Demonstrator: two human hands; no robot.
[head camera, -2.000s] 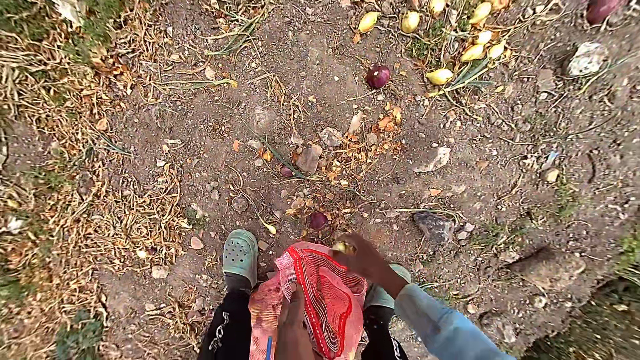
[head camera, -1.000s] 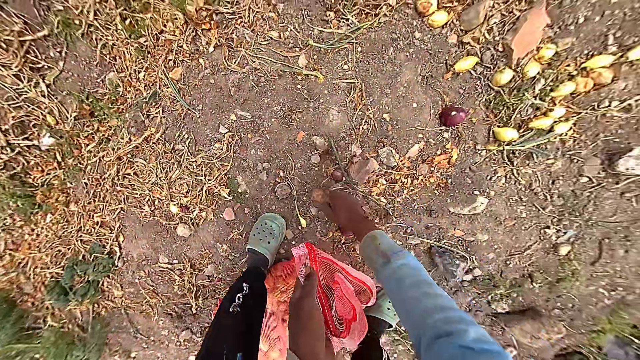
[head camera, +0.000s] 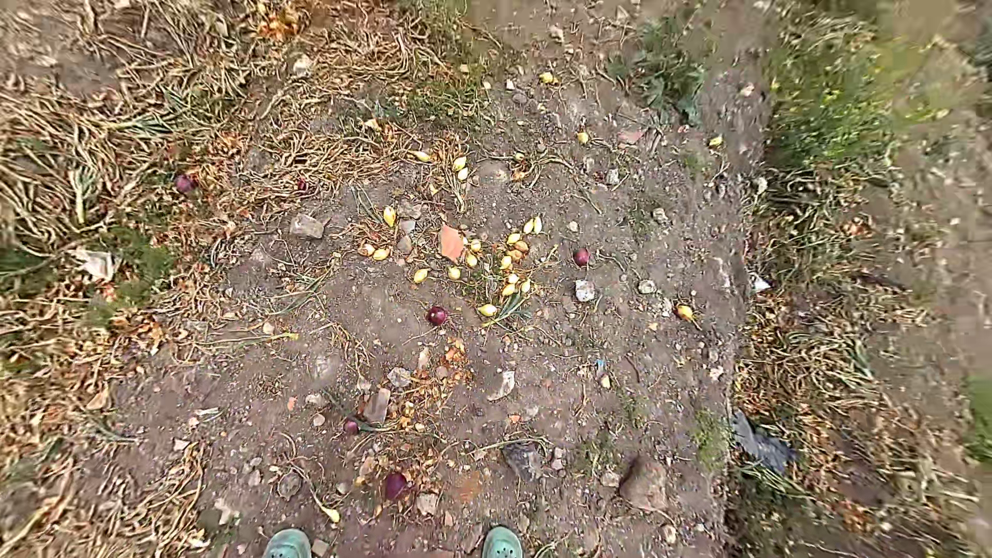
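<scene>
Neither of my hands shows in the head view, and the mesh bag is out of sight too. On the bare soil just ahead of my green clogs (head camera: 503, 542) lies a red onion (head camera: 395, 486), with a smaller red onion (head camera: 351, 426) a little farther off. Another red onion (head camera: 437, 315) rests near the middle. Beyond it several yellow onions (head camera: 507, 262) are scattered around a flat reddish shard (head camera: 451, 242). One more red onion (head camera: 581, 256) sits to their right, and a lone yellow onion (head camera: 684, 311) lies farther right.
Dry onion stalks (head camera: 155, 116) cover the ground at the left. Stones lie about, among them a large brown stone (head camera: 644, 483) and a white stone (head camera: 584, 291). At the right are a dark scrap (head camera: 763, 443) and green weeds (head camera: 837, 116).
The view has lifted to show ground farther ahead. Both hands and the pink-red mesh bag, seen a second ago, have left the frame.
</scene>
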